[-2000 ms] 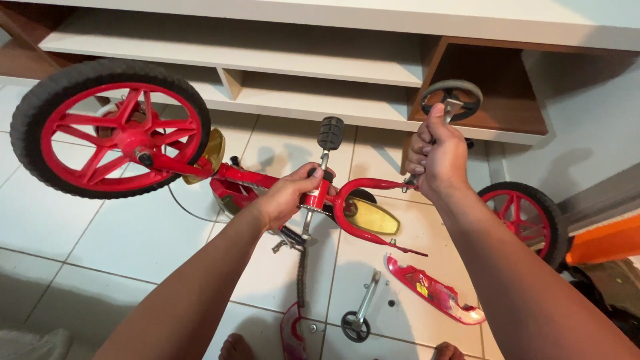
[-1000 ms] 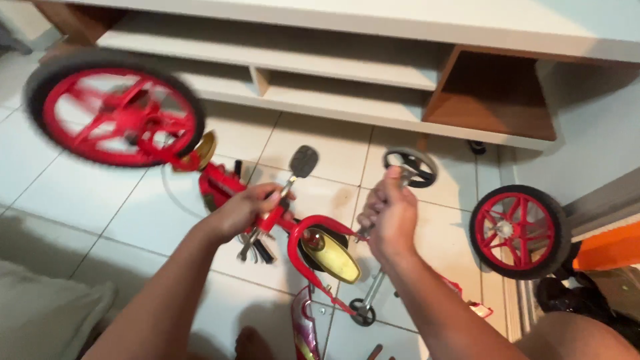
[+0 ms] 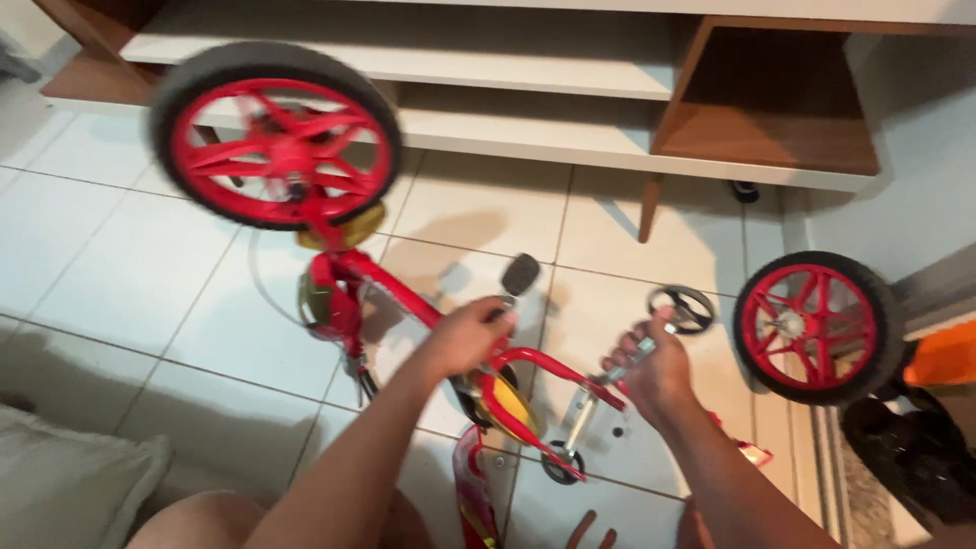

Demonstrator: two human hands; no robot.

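Observation:
My left hand (image 3: 469, 335) grips the crank area of a red child's bicycle frame (image 3: 396, 286), just below a black pedal (image 3: 521, 274). The bicycle's front wheel (image 3: 286, 152), with red spokes and a black tire, is raised at the upper left. My right hand (image 3: 648, 362) is closed around the metal arm of a training wheel (image 3: 681, 309), close to the ends of the frame's rear fork (image 3: 560, 366). Another training wheel (image 3: 563, 463) with a metal arm lies beneath the fork. A yellow guard or fender (image 3: 512, 408) shows between the fork arms.
The detached red-spoked wheel (image 3: 816, 328) stands at the right by the wall. A white and brown shelf unit (image 3: 534, 145) spans the back. A red decorated plastic cover (image 3: 469, 488) lies near my feet. A pale cushion (image 3: 69, 488) is at the lower left; dark items (image 3: 907, 450) are at the lower right.
The bicycle frame has tilted, its rear fork now pointing toward the lower right. My left hand keeps its grip near the crank, and my right hand still holds the training wheel's arm. The view has shifted.

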